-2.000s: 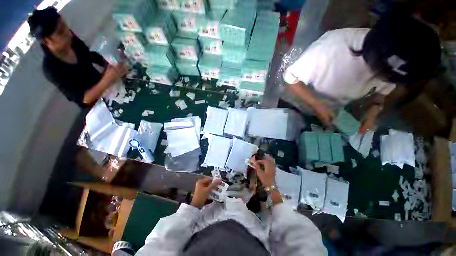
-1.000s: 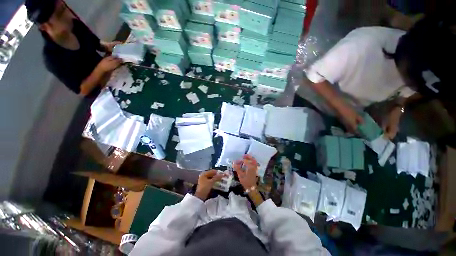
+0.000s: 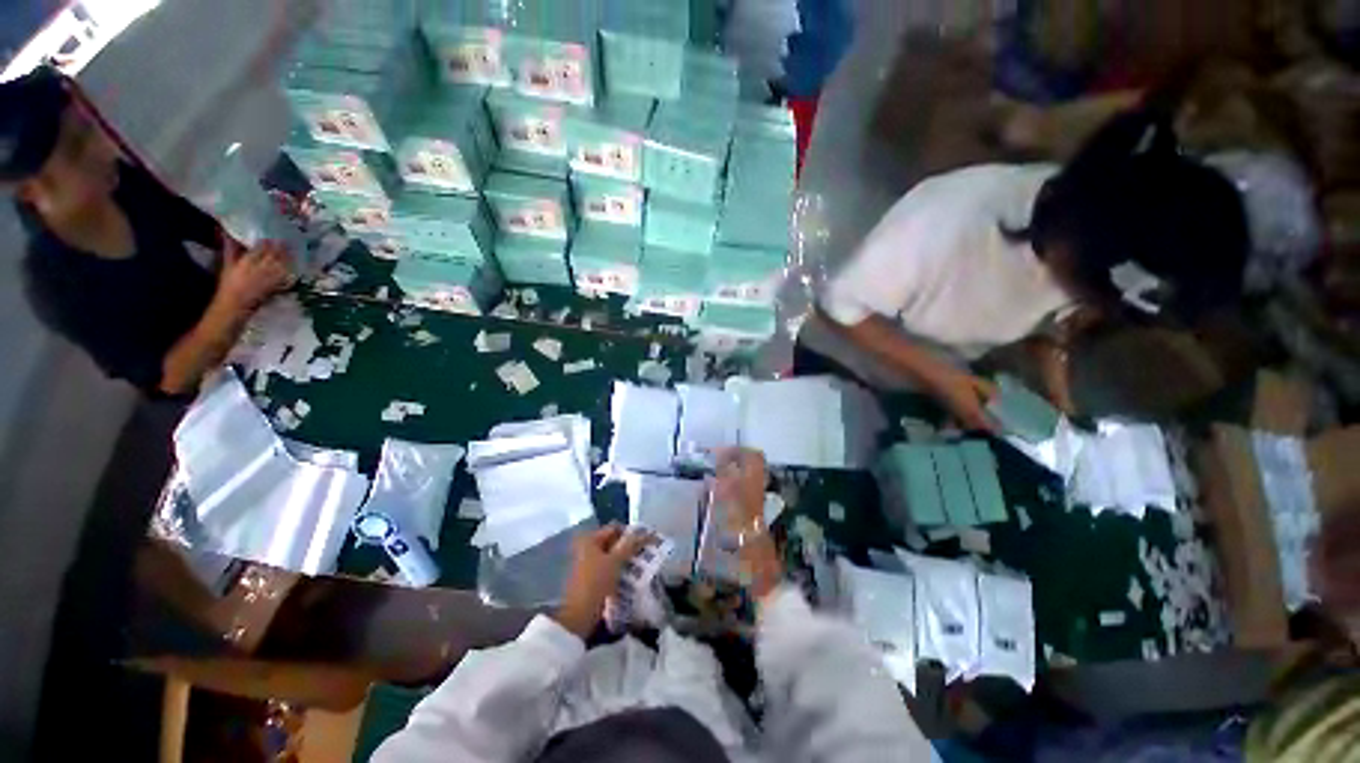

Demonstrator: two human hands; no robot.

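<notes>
My left hand (image 3: 594, 574) holds a small white label sheet (image 3: 641, 567) with black printed blocks, low in front of my chest. My right hand (image 3: 746, 514) is over the white parcels beyond the sheet, its fingertips at the edge of a parcel in the far row (image 3: 707, 418); I cannot tell whether it holds anything. A near-row white parcel (image 3: 665, 510) lies left of the hand, and another is partly hidden under it. White parcels with small dark printed patches (image 3: 949, 608) lie to the right.
Stacked mint-green cartons (image 3: 530, 164) stand at the back. Flat mailers (image 3: 537, 485) and a handheld fan (image 3: 395, 547) lie left. Pale scraps litter the green table (image 3: 448, 358). One person works at far left, another at right beside green cartons (image 3: 943, 485) and a brown carton (image 3: 1245, 514).
My right hand has moved away from the label sheet, forward onto the parcels. My left hand still holds the sheet. The whole view has shifted.
</notes>
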